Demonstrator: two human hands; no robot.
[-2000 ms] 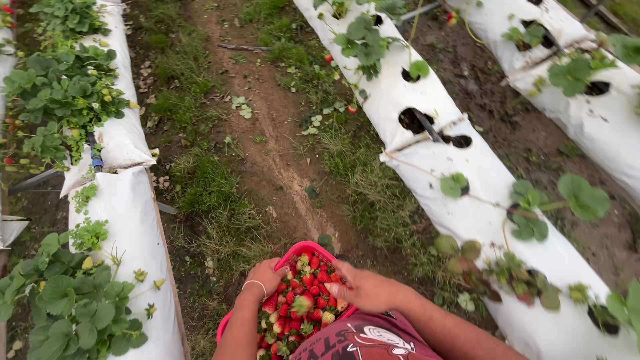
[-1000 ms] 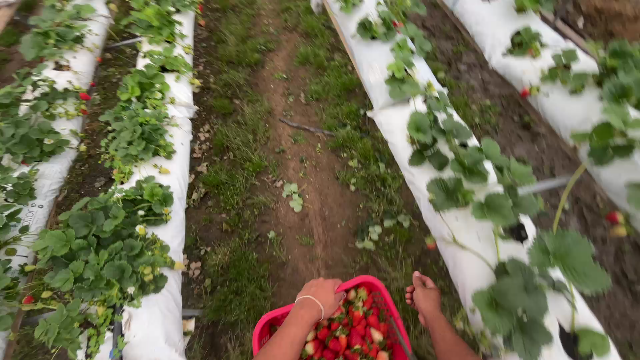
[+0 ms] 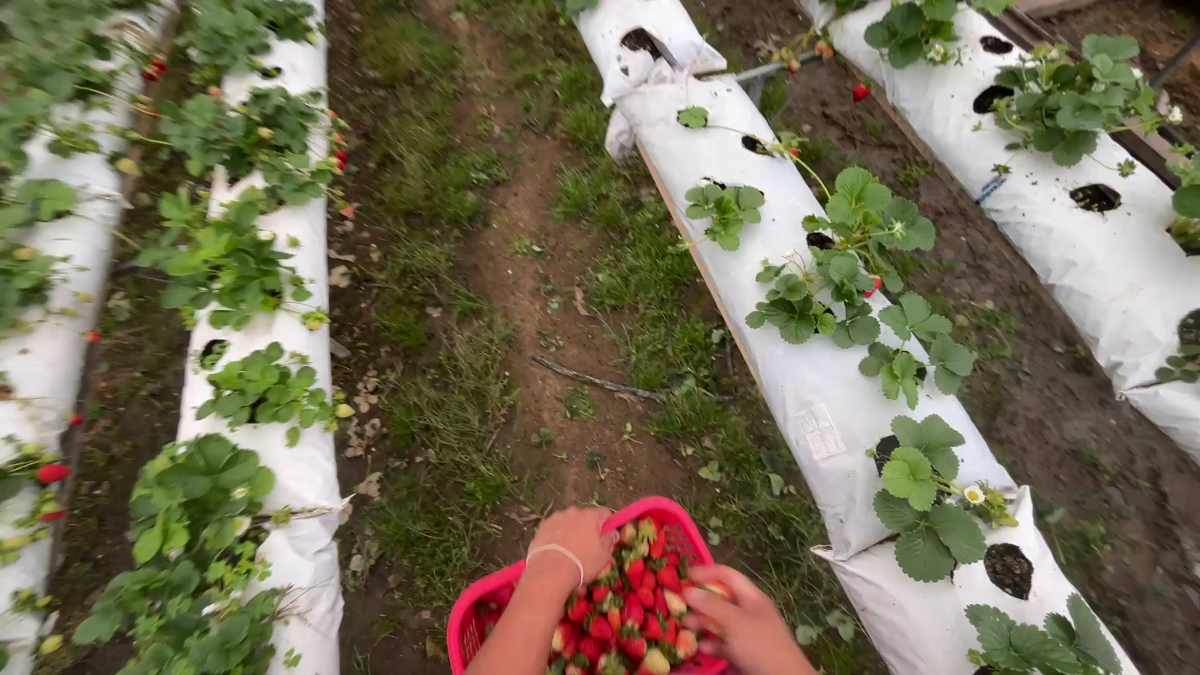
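Observation:
A pink plastic basket (image 3: pixel 667 511) full of picked strawberries (image 3: pixel 630 605) is at the bottom centre, close to my body. My left hand (image 3: pixel 572 544), with a pale band on its wrist, lies over the basket's far left part; its fingers are bent down and what they hold is hidden. At the basket's right side, my right hand (image 3: pixel 736 614) has its fingers curled at a strawberry (image 3: pixel 717 589) above the pile.
White plastic grow bags with strawberry plants run along both sides, the near right row (image 3: pixel 769 309) and near left row (image 3: pixel 291 347). A dirt path (image 3: pixel 525 244) with grass lies between them, crossed by a stick (image 3: pixel 595 380). Ripe strawberries (image 3: pixel 52 472) hang at the far left.
My right hand, apart from the basket at its right one second ago, is now over the berries at the basket's right side. The view has moved along the rows.

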